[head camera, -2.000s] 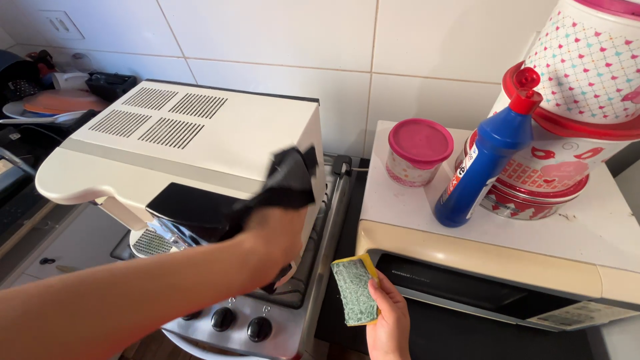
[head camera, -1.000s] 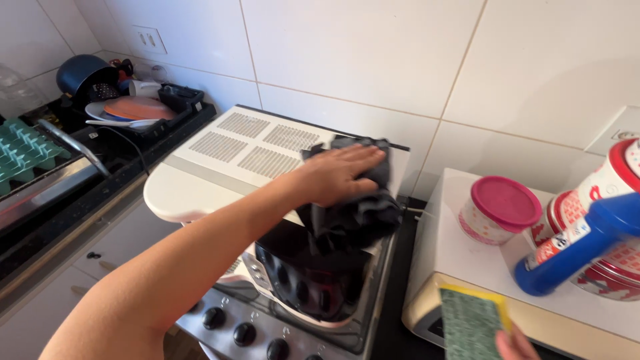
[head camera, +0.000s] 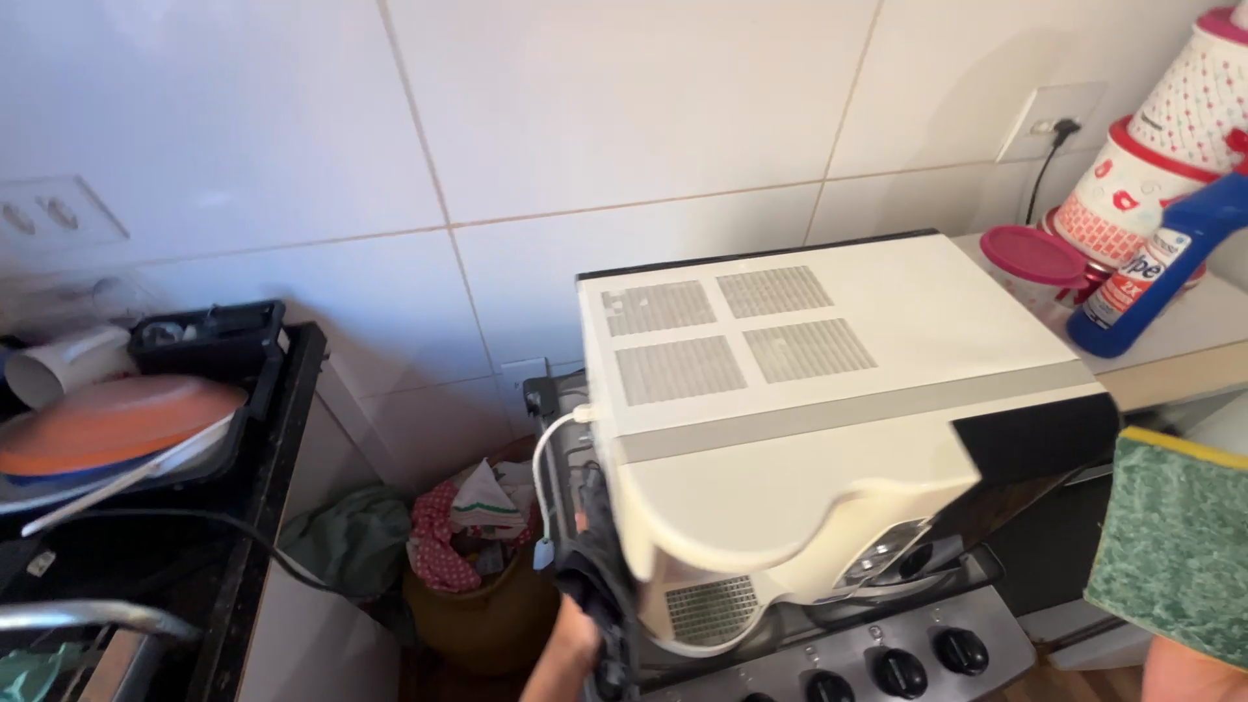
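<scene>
A cream and black countertop appliance (head camera: 780, 419), with vents on top and a drip grille in front, stands on the gas stove (head camera: 877, 673). Against its left side my left hand (head camera: 570, 639) presses a black cloth (head camera: 600, 585); the cloth covers most of the fingers. At the lower right edge my right hand (head camera: 1194, 673) holds a green and yellow scouring sponge (head camera: 1175, 546), lifted in front of the stove's right side. Most of that hand is out of view. A blue cleaner bottle (head camera: 1150, 263) leans beside a pink-lidded tub (head camera: 1032, 258).
Stacked patterned canisters (head camera: 1121, 195) stand at the right, near a plugged wall outlet (head camera: 1053, 122). Left of the stove, a gap holds a bin (head camera: 478, 614) with cloths and bags. An orange plate (head camera: 117, 424) and dishes lie on the black counter (head camera: 283, 439). A white cord (head camera: 538, 478) hangs from the appliance.
My left hand and the black cloth have moved from the appliance's top right down to its left side. The sponge remains in my right hand. The view has swung left.
</scene>
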